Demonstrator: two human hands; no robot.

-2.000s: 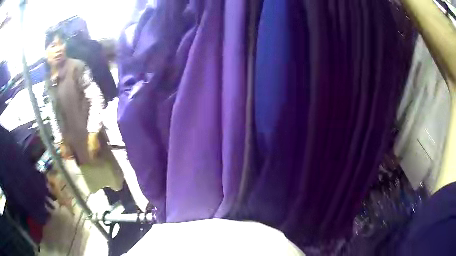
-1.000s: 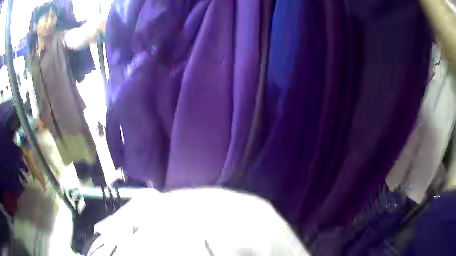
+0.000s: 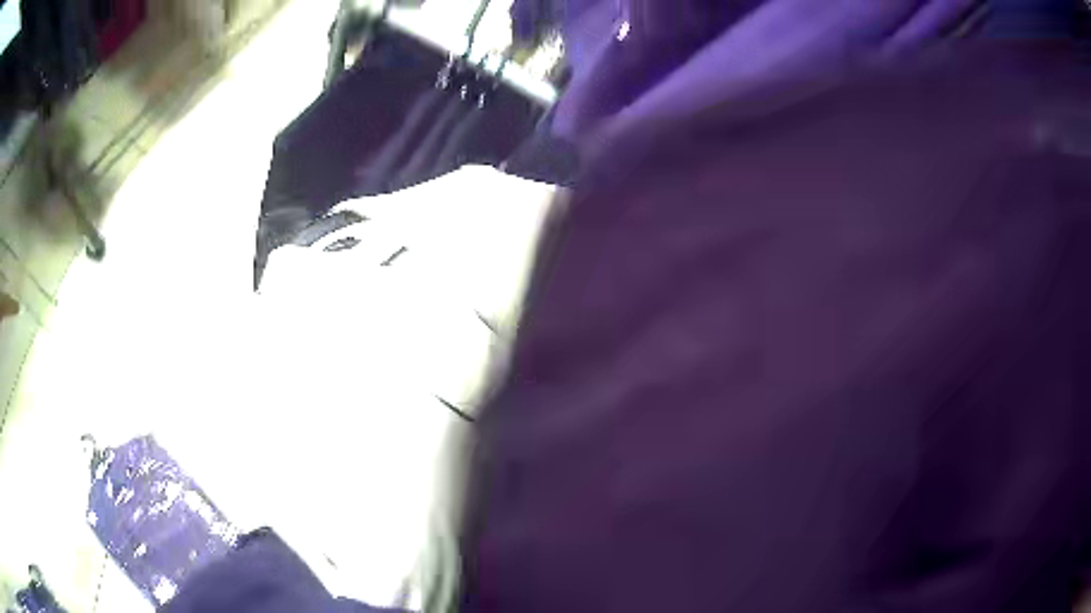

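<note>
A large dark purple-looking garment (image 3: pixel 778 347) fills the right half of the view, very close and blurred. More purple cloth (image 3: pixel 718 72) lies behind it along the top. A white, overexposed surface (image 3: pixel 371 395) lies beside the garment's left edge; I cannot tell whether it is cloth. Dark cloth (image 3: pixel 347 132) hangs below a short light rail (image 3: pixel 526 82) at the top. Neither of my hands can be made out; a small skin-toned patch at the lower right rim is too small to tell.
Pale tiled floor (image 3: pixel 30 258) shows at the left, with a blurred rack foot (image 3: pixel 93 246). Dark and red cloth is at the top left corner. A shiny, crinkled purple-looking bagged item (image 3: pixel 156 515) lies at the lower left.
The view has swung downward. The person and the curved rack tube at the left are out of view. The hanging purple row has shifted up, and a dark garment now covers the right side.
</note>
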